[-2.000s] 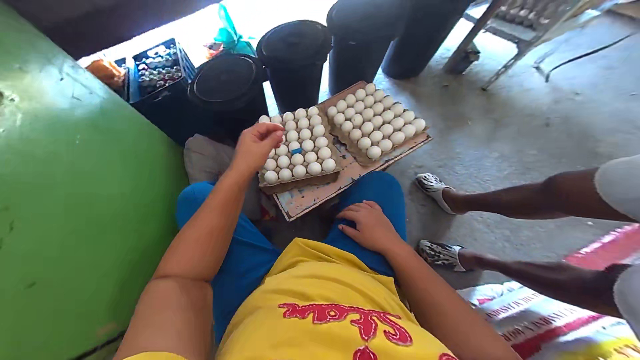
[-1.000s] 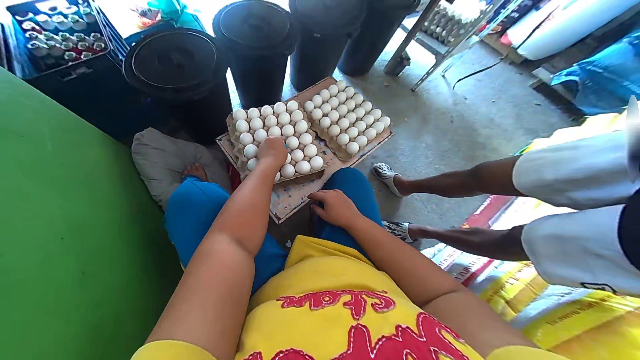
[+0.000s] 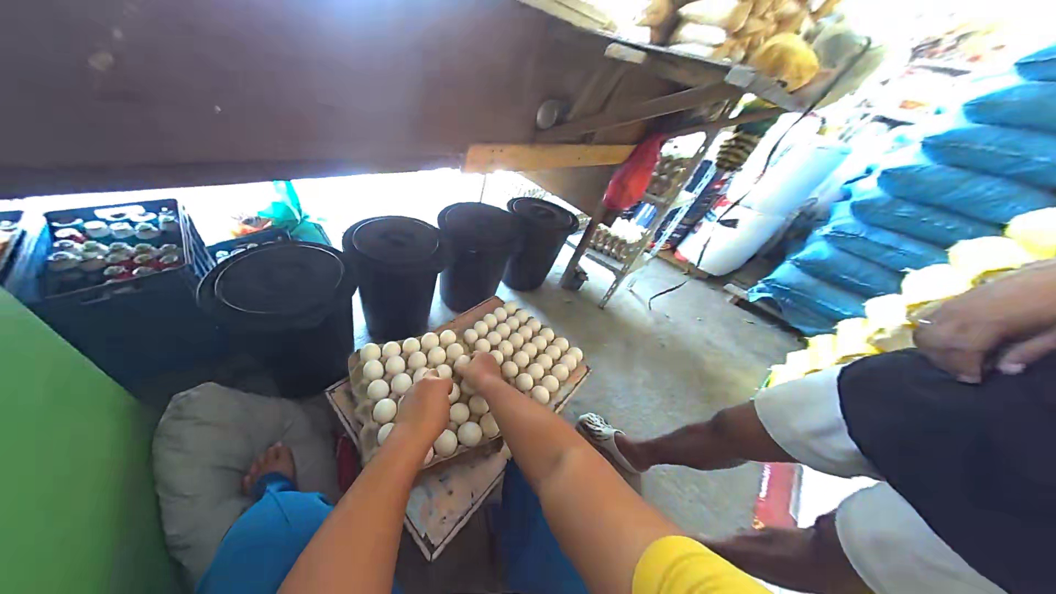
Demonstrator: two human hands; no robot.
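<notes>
White eggs (image 3: 384, 410) fill a cardboard egg tray (image 3: 357, 388) on a low, worn board (image 3: 450, 503) between my knees. My left hand (image 3: 427, 400) reaches over the middle of this tray, its fingertips at the eggs. Close by on the right, my right hand (image 3: 480, 370) touches the eggs near the tray's right side. Whether either hand grips an egg is hidden by the fingers. A second tray of eggs (image 3: 540, 345) lies against the first on its right.
Lidded black bins (image 3: 396, 272) and a crate of bottles (image 3: 115, 289) stand behind the board. A grey cushion (image 3: 206, 462) is at left by my bare foot. At right are another person's legs (image 3: 685, 445) and hand (image 3: 990, 322), with stacked blue sacks (image 3: 932, 198) beyond.
My right hand has moved from my knee to the eggs, beside my left hand. The view has tilted up, and the other person's hand now shows at right.
</notes>
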